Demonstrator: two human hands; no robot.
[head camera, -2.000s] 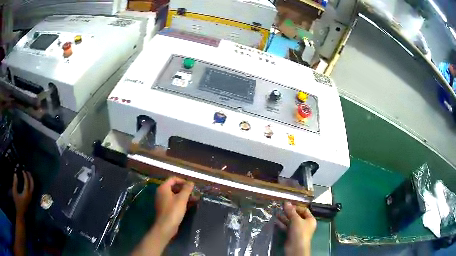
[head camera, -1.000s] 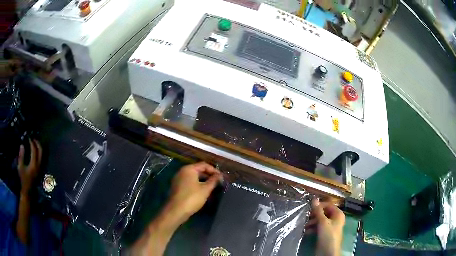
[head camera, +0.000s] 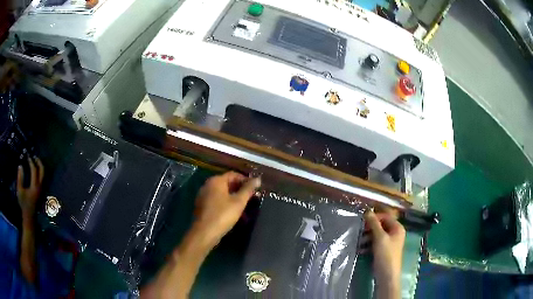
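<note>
A black retail box (head camera: 274, 248) in a shiny clear film bag lies flat in front of the heat sealer (head camera: 263, 76), its top edge close below the sealing bar (head camera: 280, 165). My left hand (head camera: 225, 201) pinches the film at the box's top left corner. My right hand (head camera: 384, 230) pinches the film at the top right corner. The film between my hands runs up to the sealing bar; whether it lies inside the jaw is hard to tell.
Another bagged black box (head camera: 111, 198) lies to the left, with another person's hand (head camera: 28, 184) beside it. A neighbouring sealer (head camera: 64, 35) stands at the upper left. A black box in film (head camera: 499, 228) stands on the green bench at the right.
The view has tilted down and shifted. The box in my hands shows more fully, with its gold seal now visible, and its film looks flatter. Both hands keep their pinch near the sealing bar.
</note>
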